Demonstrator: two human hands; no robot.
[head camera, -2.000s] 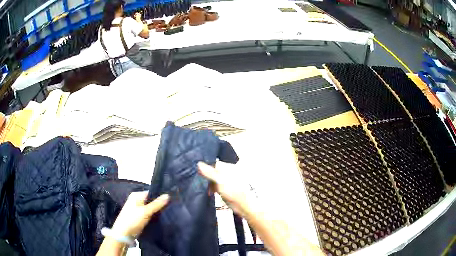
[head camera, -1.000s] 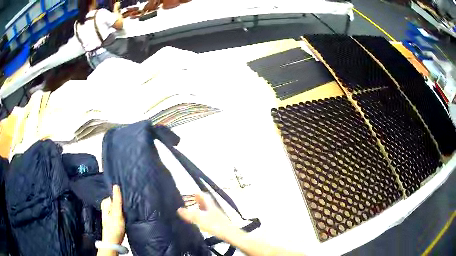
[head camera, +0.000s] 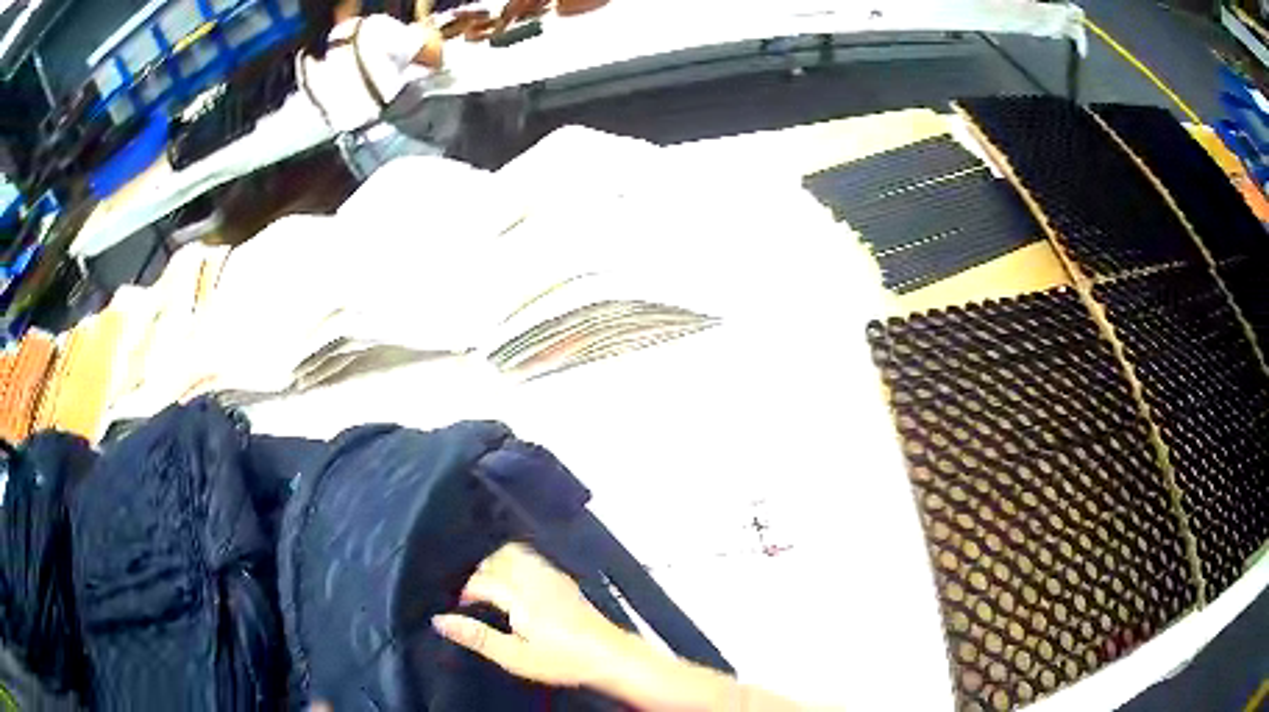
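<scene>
The dark navy quilted backpack (head camera: 355, 543) lies at the lower middle, its rounded top towards the table's far side and a dark strap (head camera: 647, 584) running down its right side. My right hand (head camera: 536, 619) rests on the bag's dark fabric with thumb and fingers apart; no pinched fold is visible. My left hand shows only as a sliver of skin (head camera: 319, 707) at the bottom edge, so its hold is hidden. Small thread snips (head camera: 760, 531) with a reddish bit lie on the white table, right of the bag.
More navy backpacks (head camera: 174, 543) are piled at left, touching the held one. Fanned cream sheets (head camera: 599, 334) stand along the far side. Boards of small dark parts (head camera: 1044, 487) and flat black strips (head camera: 932, 209) lie at right. A person (head camera: 365, 77) stands at another table beyond.
The backpack has turned and come down beside the pile, showing a broader curved side. My right hand has moved onto it. My left hand has dropped almost out of view.
</scene>
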